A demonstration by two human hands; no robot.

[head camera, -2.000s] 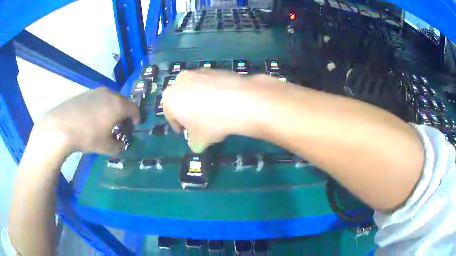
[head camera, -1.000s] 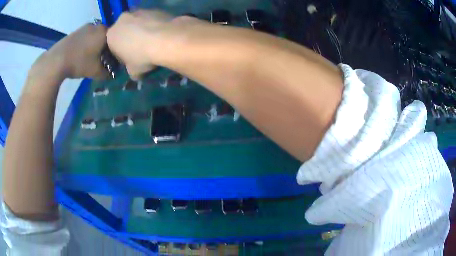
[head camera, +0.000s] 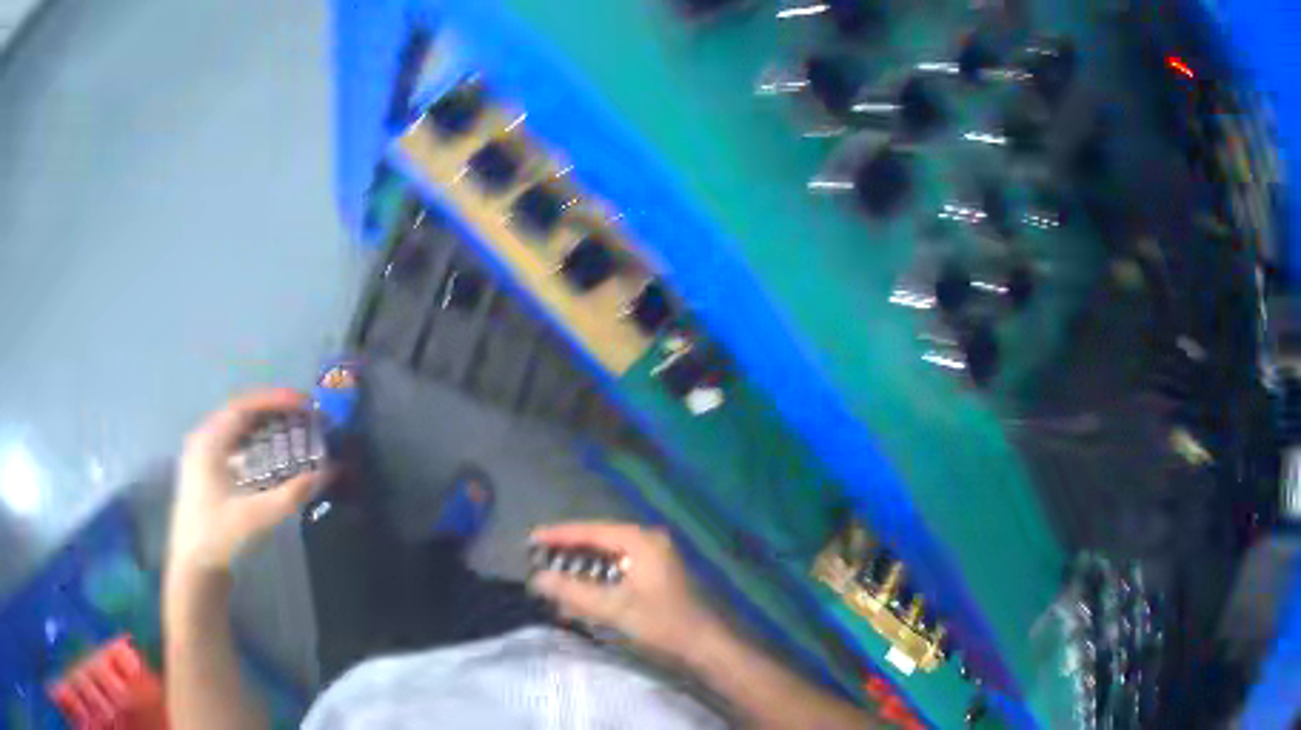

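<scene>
My left hand [head camera: 243, 478] is at the lower left, held over the floor, with its fingers around a stack of several smartwatch bodies [head camera: 278, 449] whose silvery edges show. My right hand [head camera: 621, 578] is at the lower middle, in front of my body, holding another row of smartwatch bodies [head camera: 578, 565]. Both hands are apart from the rack. The view is blurred, so the exact finger contact and the watch screens cannot be made out.
The green rack shelf [head camera: 913, 414] with its blue edge [head camera: 713, 314] crosses diagonally, with watches on it. Below are a tan fixture board [head camera: 535, 228] holding watches and a black compartment tray [head camera: 464, 321]. Cables [head camera: 1113, 414] lie right. An orange-red tray [head camera: 111, 687] is lower left.
The view has swung from the shelf down towards the floor and my body. Both hands have come away from the shelf, and stacked watches now show in each.
</scene>
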